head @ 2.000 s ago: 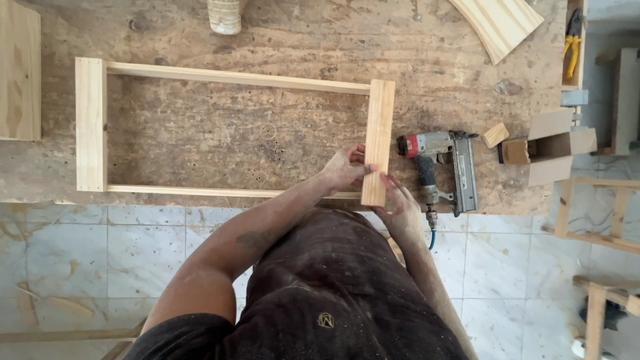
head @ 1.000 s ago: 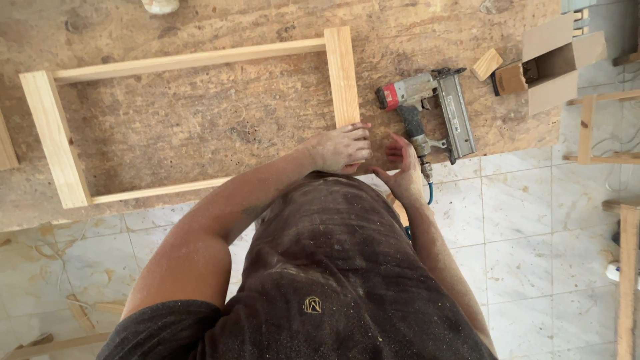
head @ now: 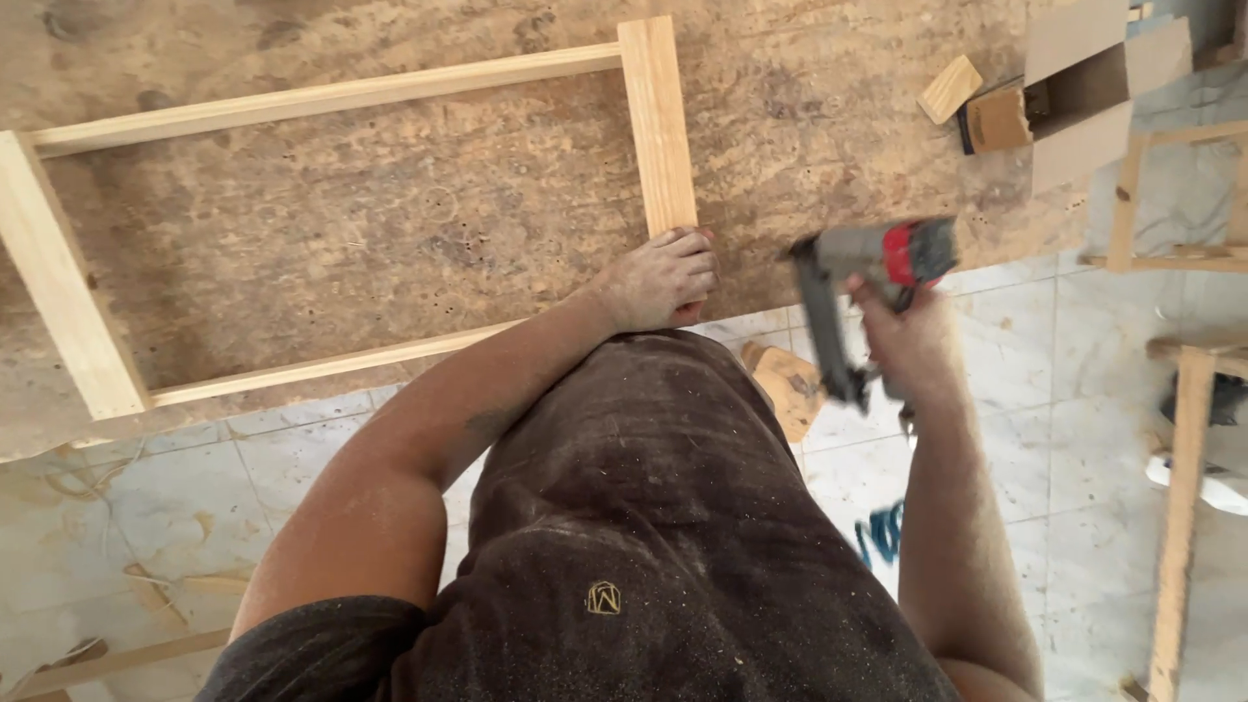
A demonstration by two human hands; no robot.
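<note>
A rectangular frame of pale wooden boards lies on the wooden workbench (head: 819, 117). My left hand (head: 668, 278) grips the near end of its right-hand board (head: 658, 127), close to the bench's near edge; the corner joint there is hidden under the hand and forearm. The frame's far rail (head: 331, 97), near rail (head: 341, 366) and left board (head: 63, 273) show beside it. In my right hand (head: 907, 341) is a pneumatic nail gun (head: 873, 258), held by its handle right of the frame, over the bench's near edge and somewhat blurred.
An open cardboard box (head: 1082, 93) and a small wood block (head: 950, 90) sit at the bench's right end. Below it hangs a coiled blue air hose (head: 880, 533). Wooden frames (head: 1180, 517) stand on the tiled floor at right, and offcuts (head: 156, 590) lie at lower left.
My right hand has picked up the nail gun, which lay on the bench right of the frame, and turned it. My left hand stays at the frame's near right corner. The view has shifted and tilted.
</note>
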